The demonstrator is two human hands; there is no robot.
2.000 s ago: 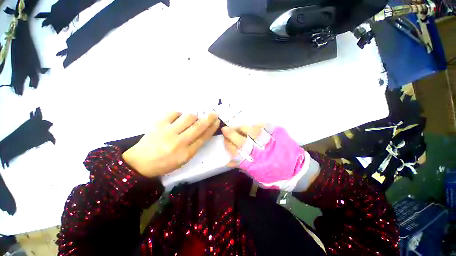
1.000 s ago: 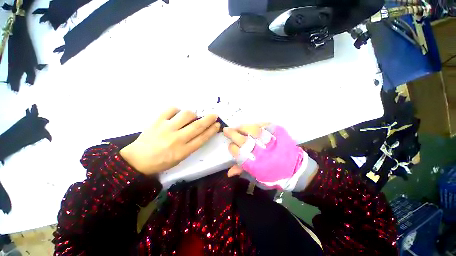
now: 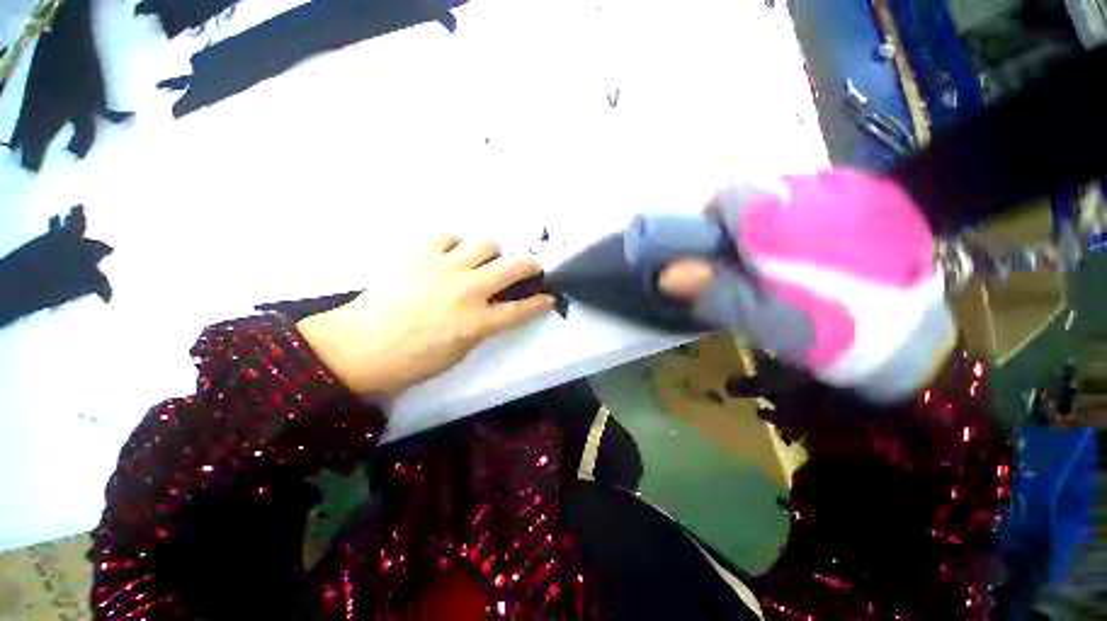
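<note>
A narrow black fabric strip (image 3: pixel 524 289) lies at the white table's near edge, mostly hidden under my left hand. My bare left hand (image 3: pixel 440 313) lies flat on it, fingers slightly apart, pressing it down. My right hand (image 3: pixel 838 273), in a pink, white and grey fingerless glove, is blurred and grips the steam iron (image 3: pixel 619 281). The iron's dark pointed tip is at the strip's right end, close to my left fingertips. I cannot tell if the tip presses on the cloth.
Black cut pieces (image 3: pixel 310 51) lie at the table's far left, with another ragged stack (image 3: pixel 55 267) at the left edge. The table edge (image 3: pixel 546 386) runs in front of me. A thick black hose (image 3: pixel 1014 140) runs off right. A blue box (image 3: pixel 1050 485) stands at lower right.
My right hand has left the strip and taken hold of the iron, bringing it from the back right down to the strip's right end. My left hand stays on the strip.
</note>
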